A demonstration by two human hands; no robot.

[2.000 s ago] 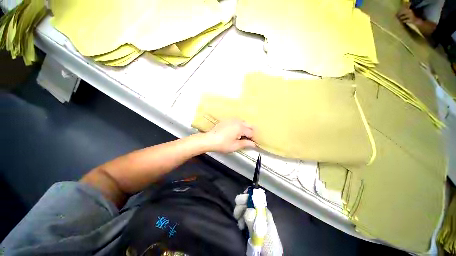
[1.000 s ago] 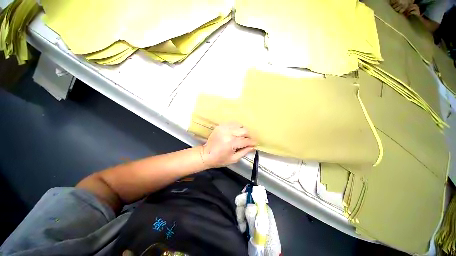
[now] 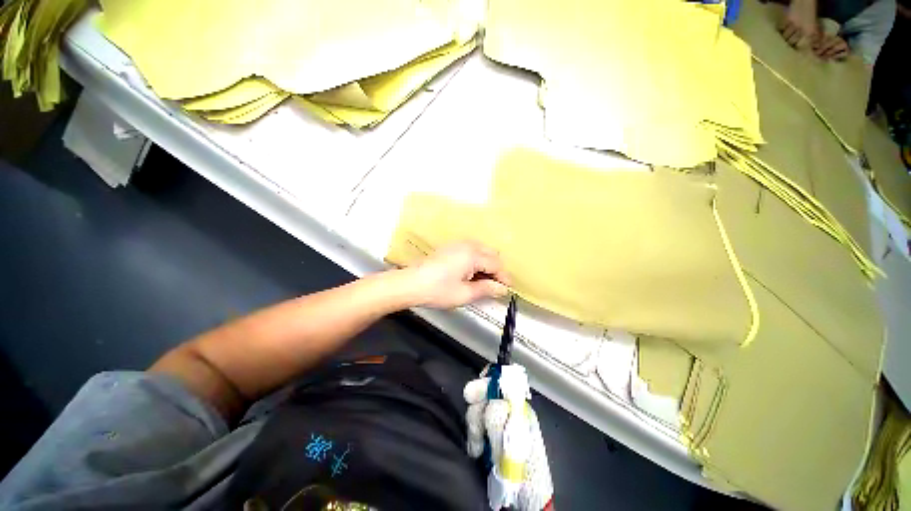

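A khaki cut panel (image 3: 619, 245) lies at the near edge of the white table, khaki side up, with a thin yellow strip at its right end. My bare left hand (image 3: 461, 274) pinches the panel's near edge. My right hand (image 3: 509, 434), in a white knit glove, holds scissors (image 3: 507, 334) with dark narrow blades pointing away from me. The blade tips are at the panel's near edge, just right of my left fingertips. Whether the blades are parted cannot be told. The scissors' handles are mostly hidden in the glove.
Yellow stacks lie at the far left (image 3: 290, 50) and far middle (image 3: 619, 80). A khaki stack (image 3: 799, 329) covers the right side. Yellow bundles hang at both table ends. Another person's hands (image 3: 814, 35) rest at the far right. The table's near edge (image 3: 260, 195) runs diagonally.
The scissor tips have moved up to the panel's edge since the earliest frame. My left hand stays on the edge, with slight shifts. The other person's hands have shifted at the far right.
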